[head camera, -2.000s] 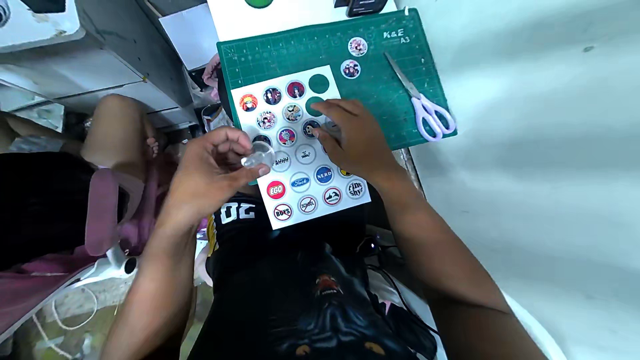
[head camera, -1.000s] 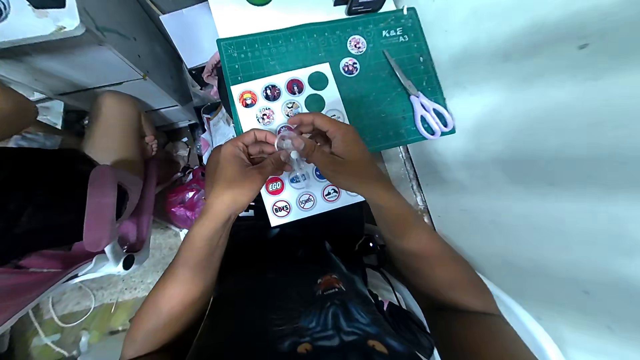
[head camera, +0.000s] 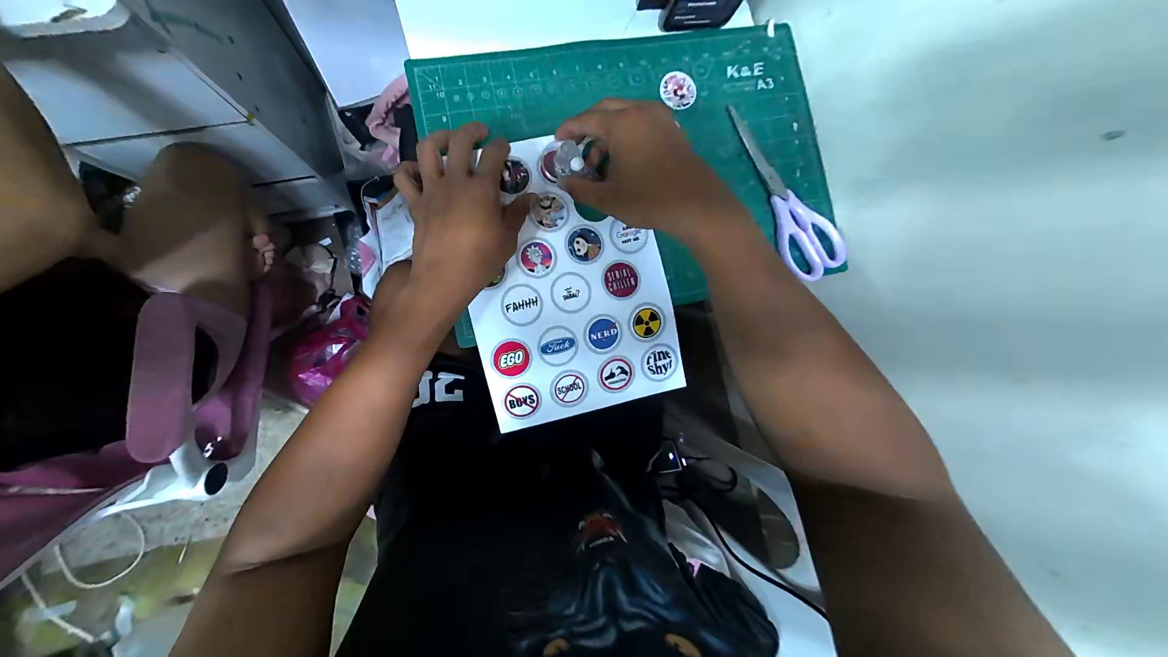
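Note:
A white sheet of round printed designs (head camera: 584, 319) lies partly on the green cutting mat (head camera: 730, 164) and reaches over its near edge. My left hand (head camera: 465, 214) rests with spread fingers on the sheet's upper left part, holding no object that I can see. At the sheet's top right, my right hand (head camera: 630, 164) grips a small clear plastic piece (head camera: 571, 160) between thumb and fingers, over or beside a dark red round design. Green mat shows through a round hole near that hand. One loose round picture (head camera: 678, 90) lies on the mat beyond my right hand.
Scissors with lilac handles (head camera: 808, 235) lie on the mat's right side, blades pointing away. A black object (head camera: 701, 13) stands past the far edge. At left are another person's bare legs (head camera: 192, 196), a pink chair armrest (head camera: 164, 379) and a pink plastic bag (head camera: 330, 351).
Both hands have moved apart and toward the sheet's far edge. The clear piece, in my left hand two seconds ago and between both hands one second ago, is now in my right.

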